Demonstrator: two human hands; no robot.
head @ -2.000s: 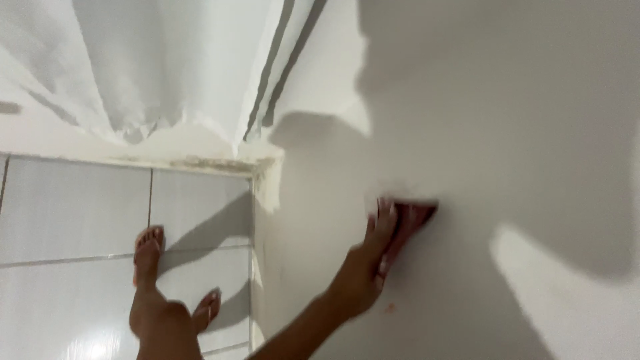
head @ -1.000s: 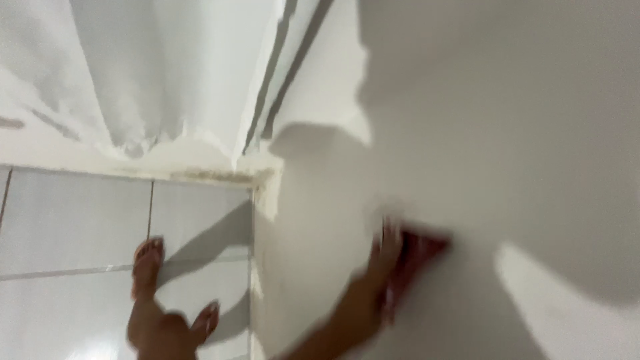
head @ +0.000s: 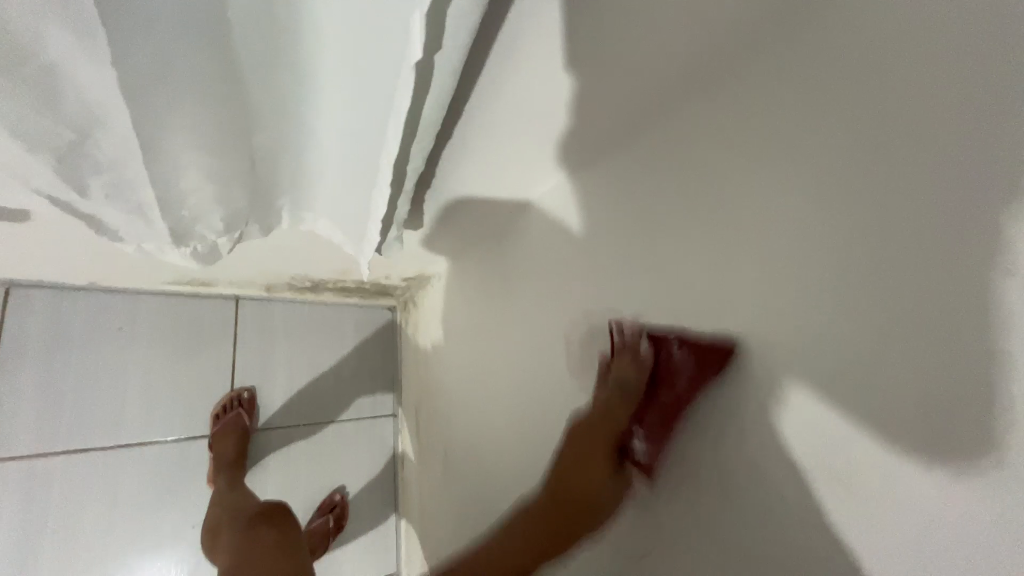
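My right hand [head: 612, 408] reaches out from the bottom of the view and presses a dark red cloth [head: 680, 376] flat against the pale wall [head: 760, 224]. The fingers lie over the cloth's left edge, and its pointed corners stick out to the right and below. Both hand and cloth are blurred. A faint reddish patch shows on the wall just left of the fingertips. My left hand is out of view.
White curtain fabric [head: 240, 120] hangs at the upper left. Pale floor tiles [head: 104, 360] meet the wall at a stained corner [head: 408, 292]. My feet in flip-flops [head: 232, 424] stand on the tiles, lower left. Broad shadows fall across the wall.
Still on the wall, my right hand and the red cloth have shifted slightly down in the view. More of the cloth shows beside the hand than two seconds ago.
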